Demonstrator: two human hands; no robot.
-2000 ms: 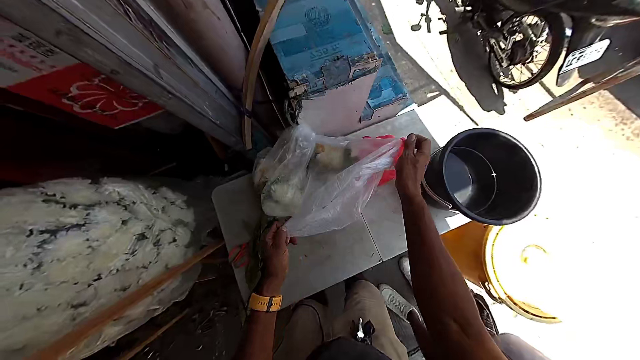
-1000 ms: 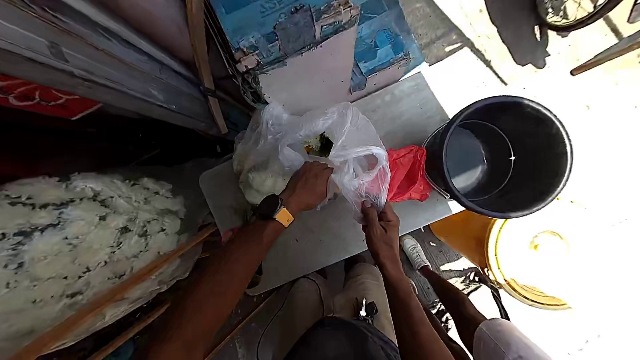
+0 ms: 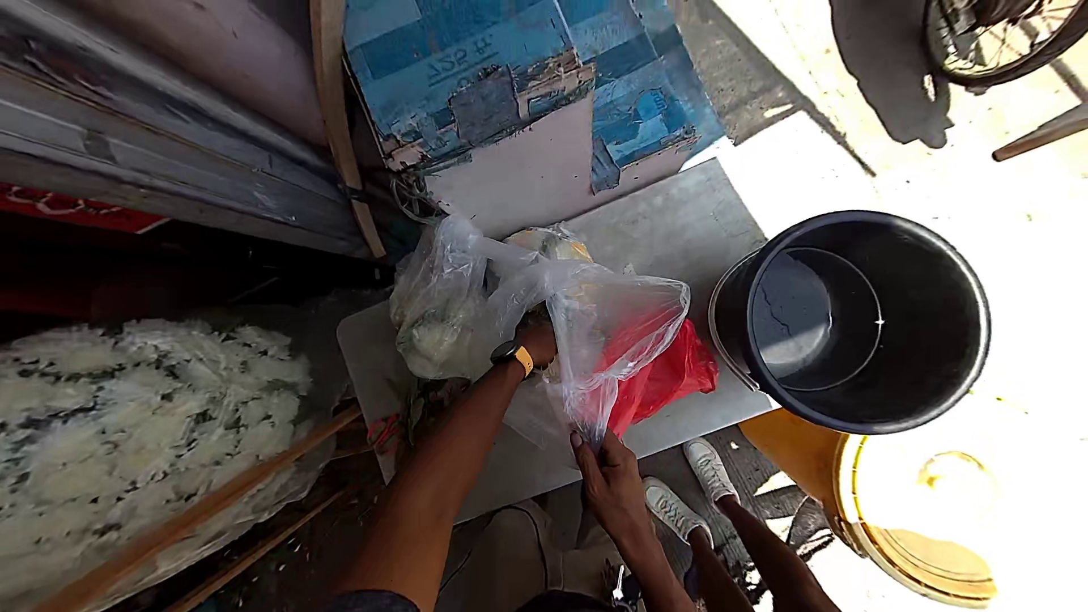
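Observation:
My left hand (image 3: 537, 340), with a watch on an orange band at its wrist, reaches into the mouth of a clear plastic bag (image 3: 586, 297); its fingers are hidden, so what they touch cannot be told. The fingers of my right hand (image 3: 599, 459) pinch the bag's gathered edge near the front of a grey tabletop (image 3: 680, 212). Beside my left hand, another clear bag (image 3: 438, 331) holds something pale. A red plastic bag (image 3: 676, 374) lies right of and partly behind the clear one.
A black bucket (image 3: 867, 323) stands at the right, above a yellow lidded container (image 3: 922, 510). A large wrapped mass of white flowers (image 3: 144, 425) and wooden poles (image 3: 229, 484) are at the left. A worn blue board (image 3: 544, 102) borders the table. Another person's shoes (image 3: 688, 493) are close to the front edge.
My left hand has gone from on top of the clear bag to inside its opening. My right hand, earlier at the red bag, now grips the clear bag's edge. The view has moved closer.

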